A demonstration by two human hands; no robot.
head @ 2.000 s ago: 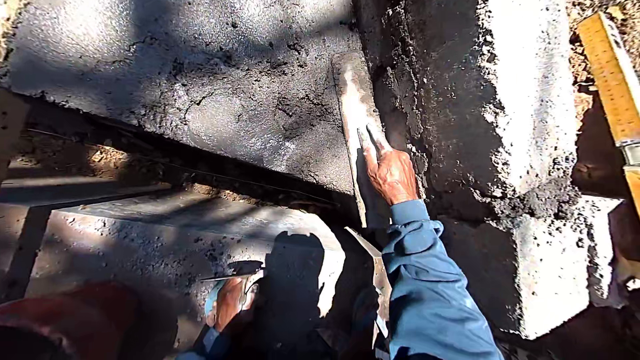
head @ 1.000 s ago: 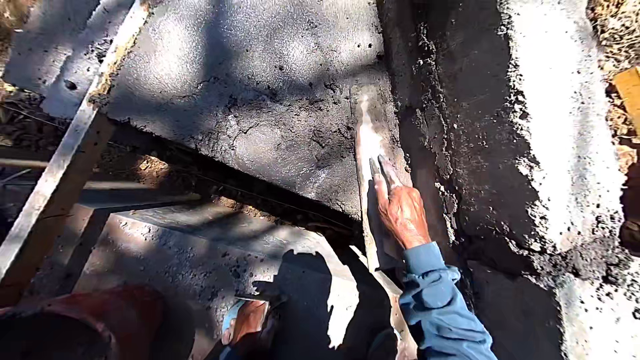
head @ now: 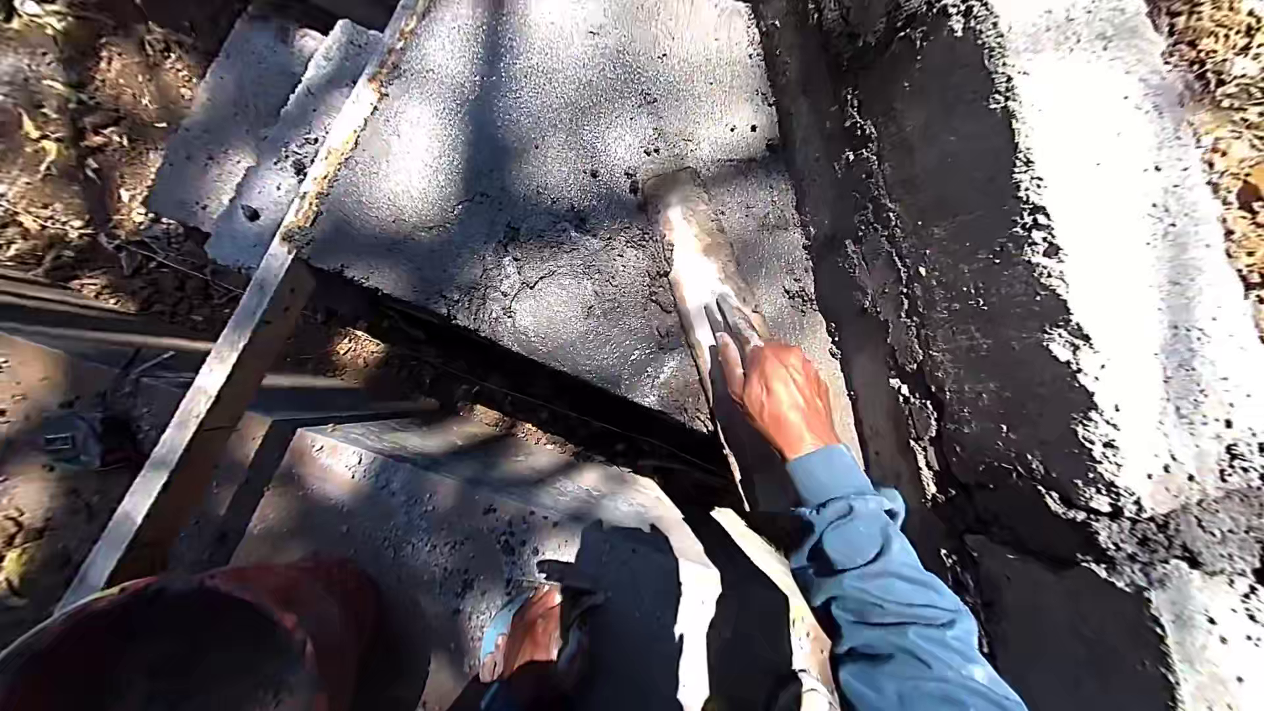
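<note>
My right hand, in a blue sleeve, presses a long, narrow, mortar-smeared float flat on the wet grey mortar of a slab. Its fingers lie along the float's top, near the slab's right edge. Rough, cracked mortar lies left of the float. Low in the view, my left hand is closed around a tool with a light blue part, seemingly a trowel; most of it is hidden in shadow. That hand is over a concrete block.
A mortar-caked straight bar slants across the left. Along the right runs a dark mortared wall with a sunlit pale top. A dark gap separates slab and lower block. A red rounded object is at bottom left.
My right hand and the float have shifted left on the slab, away from the wall. The view has moved so that the slanting bar shows more and the yellow level at right is gone from view.
</note>
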